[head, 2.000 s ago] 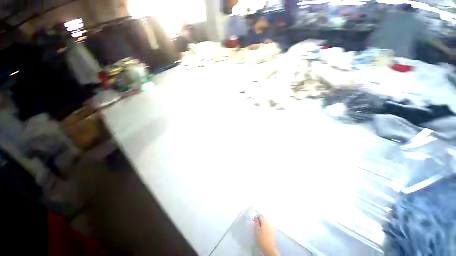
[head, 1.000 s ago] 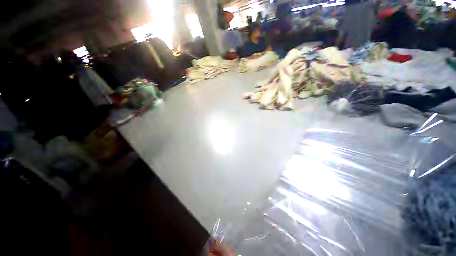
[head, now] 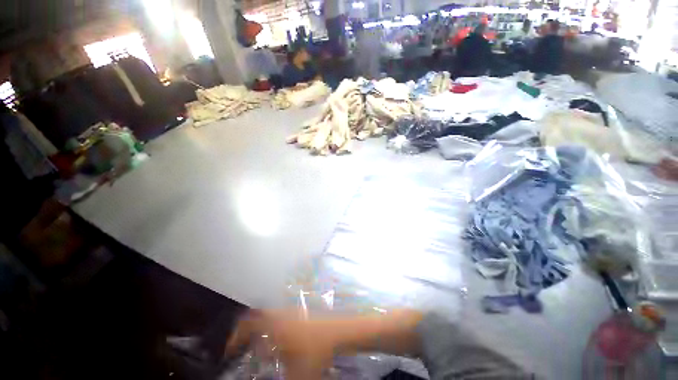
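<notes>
My right hand [head: 286, 340] is at the bottom centre, blurred, with its forearm and grey sleeve [head: 465, 352] coming in from the right. Its fingers point left and down, past the table's near edge. Thin clear film of a poly bag [head: 316, 299] glints around the hand and seems gripped in it; the fingertips are not sharp. A stack of flat clear poly bags [head: 398, 237] lies on the white packing table [head: 186, 215], streaked with bright glare. I cannot make out my left hand.
A crumpled blue cloth heap [head: 520, 223] with clear film lies right of the bags. Beige fabric piles [head: 346, 115] and dark and grey cloth lie farther back. A pink round item [head: 623, 345] is at lower right. Dark garments hang at the left.
The view has swung right, showing more of the blue heap and the table's right side. A forearm and grey sleeve now reach across the bottom, where only fingertips showed before.
</notes>
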